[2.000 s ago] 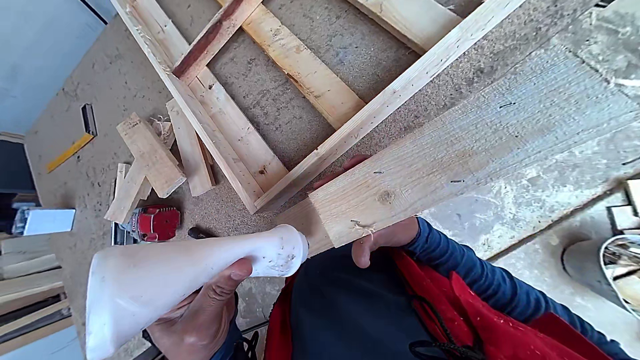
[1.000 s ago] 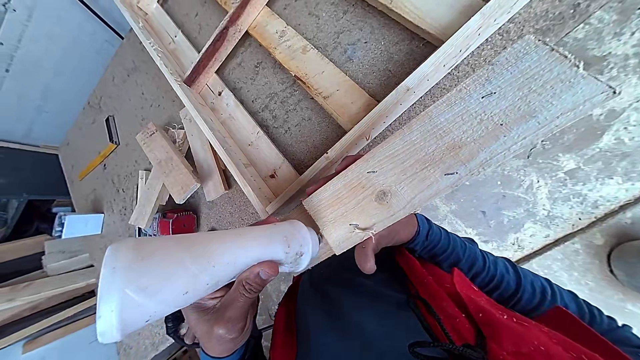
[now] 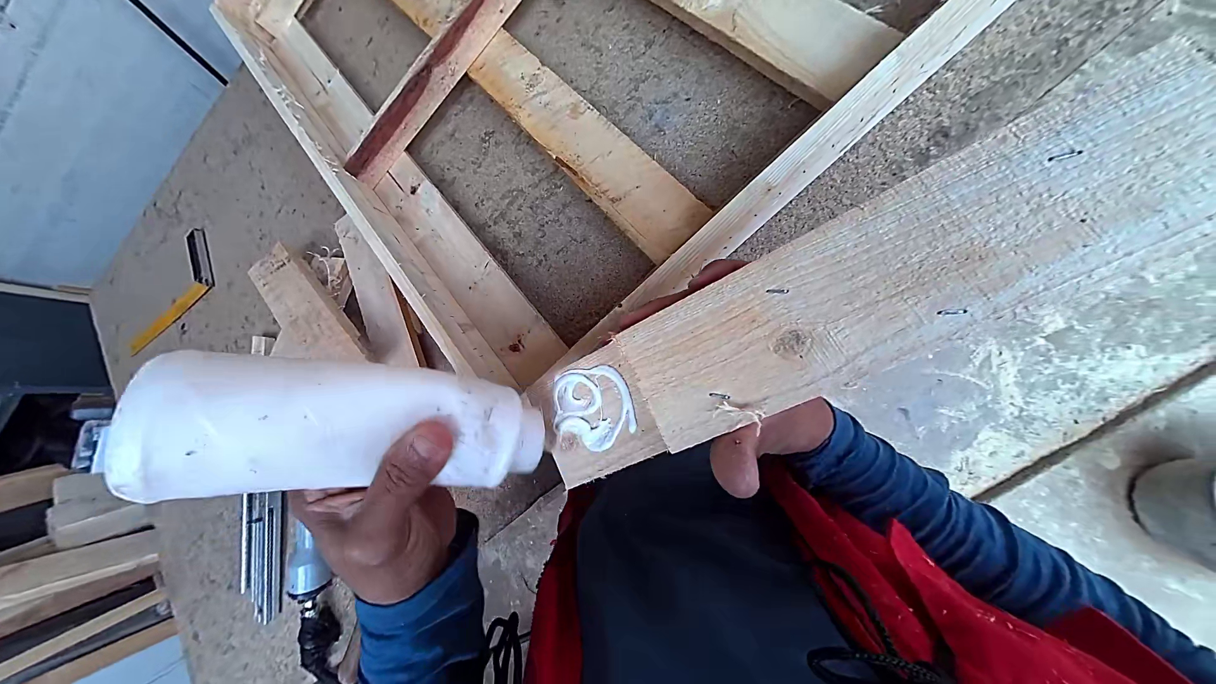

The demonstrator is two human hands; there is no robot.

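A white plastic squeeze bottle (image 3: 304,427) lies on its side in my left hand (image 3: 380,522), its neck pointing at the end of a wooden board (image 3: 855,275). That end has a thinner stepped section, where squiggles of white glue (image 3: 594,408) show just beyond the bottle's neck. My right hand (image 3: 774,442) holds the board from below near the step, thumb at the near edge and fingers partly hidden on the far side. Several staples stick in the board's face, with a knot among them.
A slatted wooden frame (image 3: 779,180) lies beyond the board. To the left are wood offcuts (image 3: 309,304), a square with a yellow handle (image 3: 171,318), metal strips (image 3: 261,556) and stacked boards (image 3: 85,570). A round container (image 3: 1178,503) stands at the right edge.
White glue now lies on the board's stepped end, which showed none in the earlier frames. The bottle has tilted closer to level, and more of the stepped end shows.
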